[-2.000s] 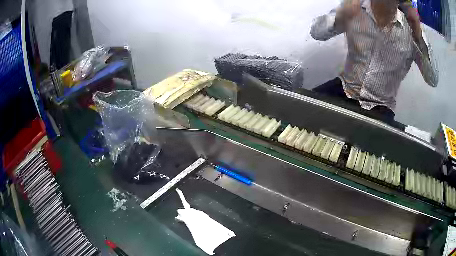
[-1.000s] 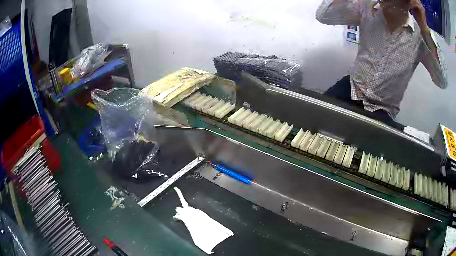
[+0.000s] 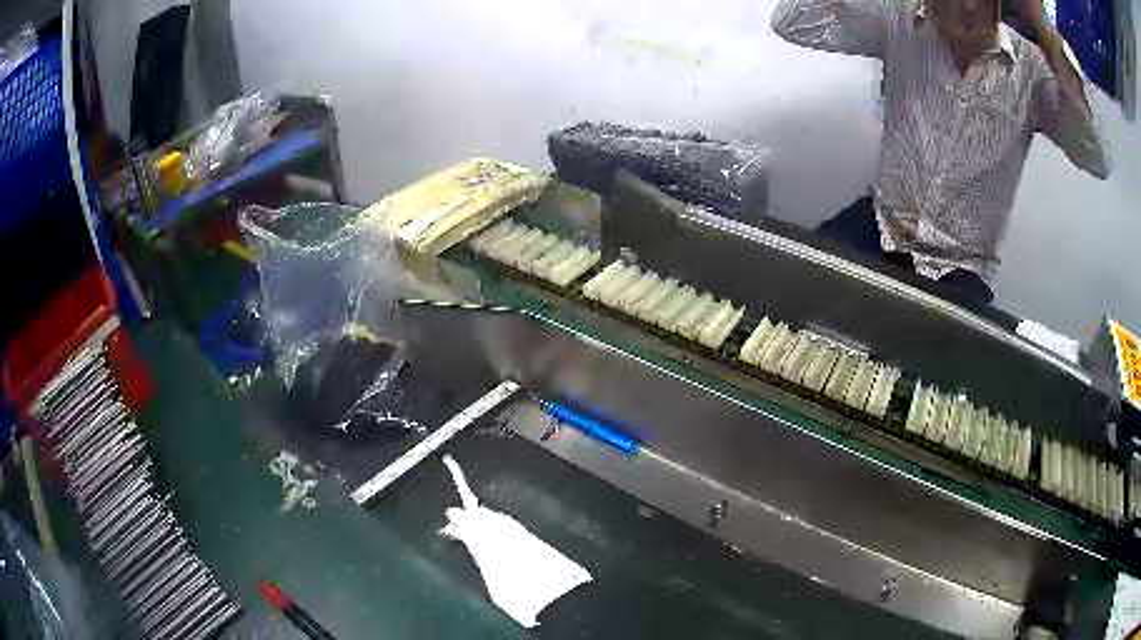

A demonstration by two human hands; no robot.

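Neither of my hands is in the picture. A long row of slim silver metal rods (image 3: 123, 500) lies side by side at the left, its far end at a red crate. A red-and-black hand tool (image 3: 290, 609) lies on the green bench (image 3: 238, 525) at the bottom edge, partly cut off. A limp white glove (image 3: 511, 558) lies on the dark surface right of it. A blue pen or marker (image 3: 591, 426) lies on the metal edge.
Red crate (image 3: 63, 338) at left. Clear bag (image 3: 313, 269) with a dark mass (image 3: 338, 388). White strip (image 3: 434, 441). Pale bars (image 3: 663, 300) stand along the conveyor. Grey packed block (image 3: 661, 165) behind it. A person (image 3: 957, 150) across the line has raised arms.
The groups of pale bars have shifted right along the conveyor. The person's arms and body have moved a little. The view has shifted slightly. The rods, tool and glove lie as before.
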